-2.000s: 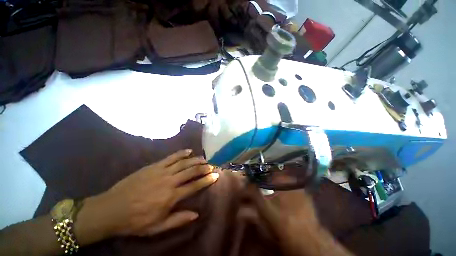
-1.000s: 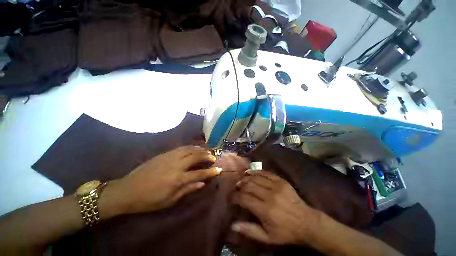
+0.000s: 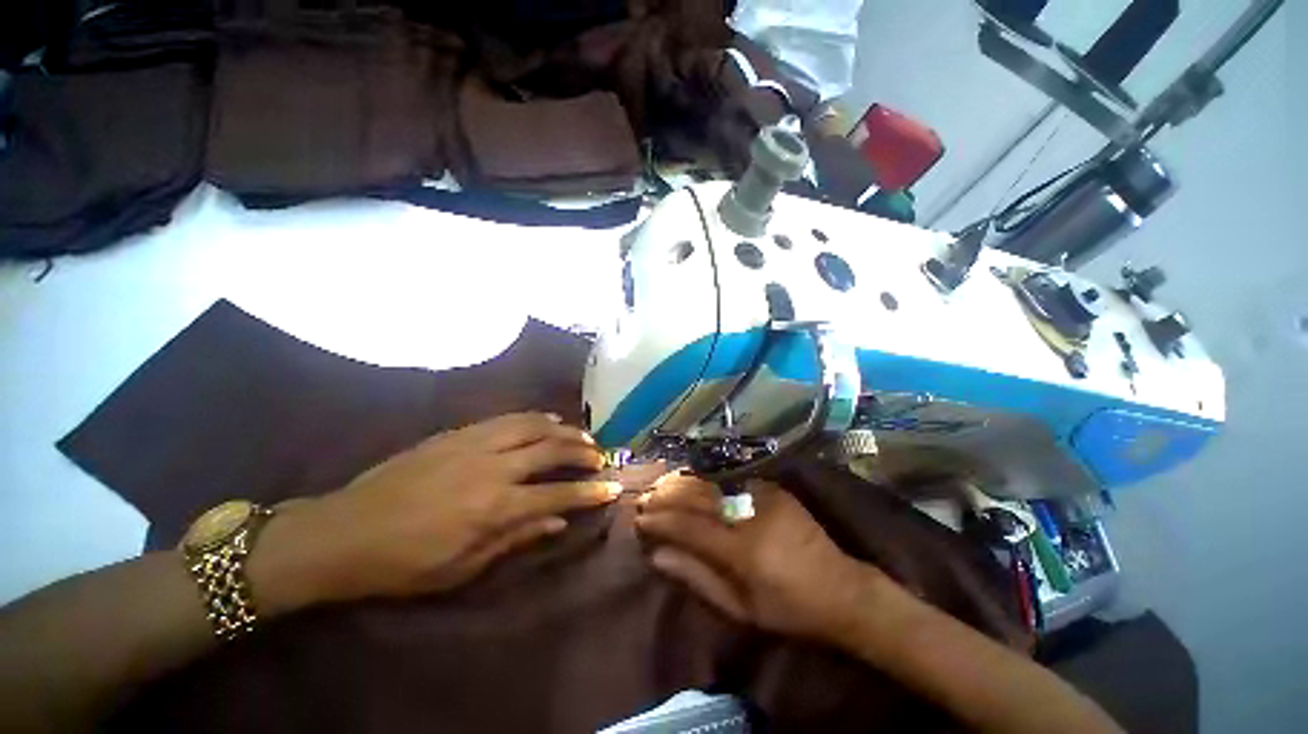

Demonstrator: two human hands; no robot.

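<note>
A dark brown garment panel (image 3: 344, 430) with curved and angled cut edges lies flat under the needle end of the white and blue sewing machine (image 3: 918, 351). My left hand (image 3: 459, 502) lies flat on the panel, fingertips beside the lit needle area. My right hand (image 3: 753, 552) is on the cloth just right of it, fingers bent and close together, with a pale band on one finger. The fingertips of both hands nearly meet in front of the presser foot, which is small and partly hidden. I cannot make out a pocket edge.
Stacked brown pieces (image 3: 552, 139) stand behind the work, with heaped brown cloth beside them. A red item (image 3: 898, 145) is behind the machine. An accessory tray (image 3: 1076, 574) with green and red-handled items is at the right. Dark cloth (image 3: 1126, 674) hangs at the lower right.
My right hand was blurred and lower, then came up onto the cloth and closer to my left fingertips. A pale scaled edge now shows at the bottom. The view has shifted slightly.
</note>
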